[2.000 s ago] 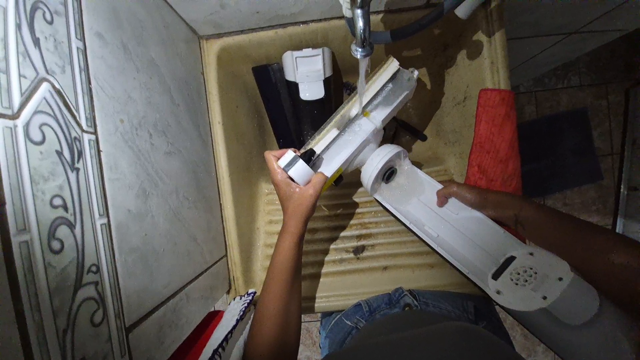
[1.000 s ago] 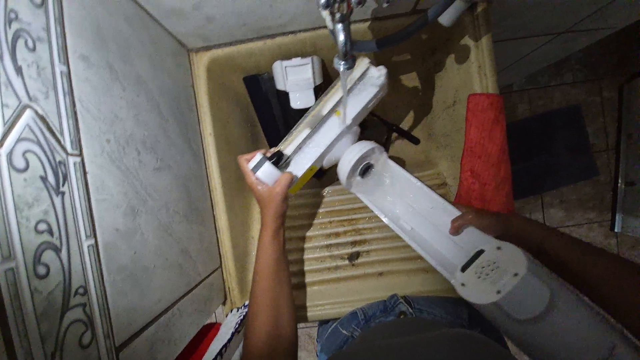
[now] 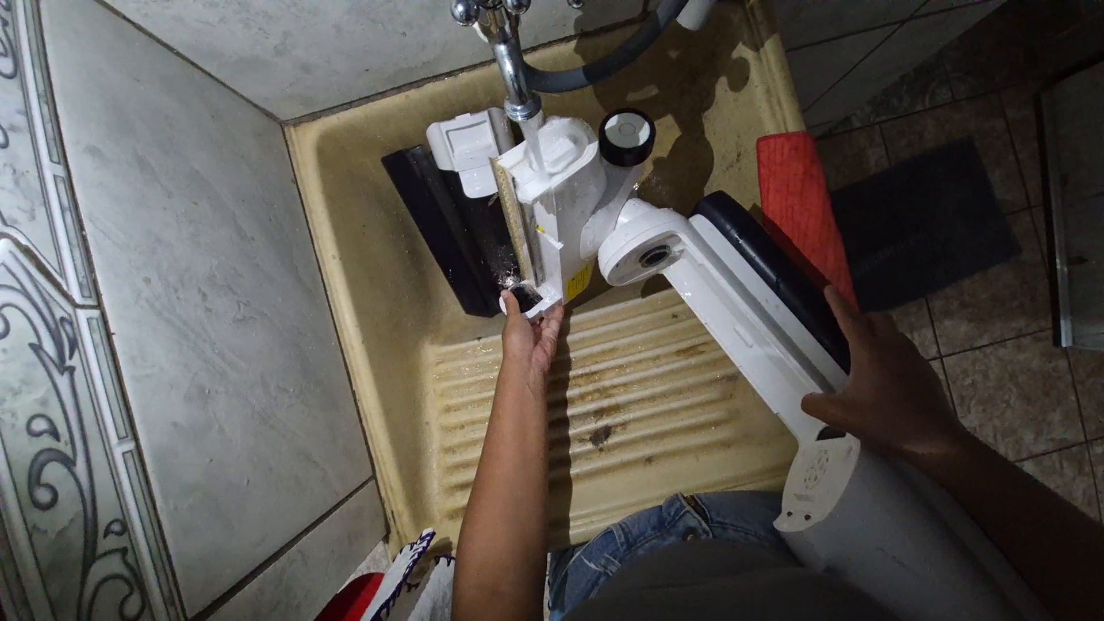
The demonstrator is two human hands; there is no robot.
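My left hand grips the near end of the white floor head of what looks like a floor washer. Water from a chrome faucet runs onto the head's far end. A black-rimmed wheel shows beside it. My right hand holds the white body along its black strip, the body slanting down toward my right side. A hinge joins body and head. Left of the head, a black part and a white plastic piece lie in the basin.
The beige sink has a ribbed washboard slope on the near side. A red cloth hangs over its right edge. A grey hose curves behind the faucet. Tiled wall borders the left, and a dark mat lies on the floor.
The floor head has turned more upright under the water, exposing its wheel. The body has rolled, and its black strip now shows. My left hand has moved with the head's near end.
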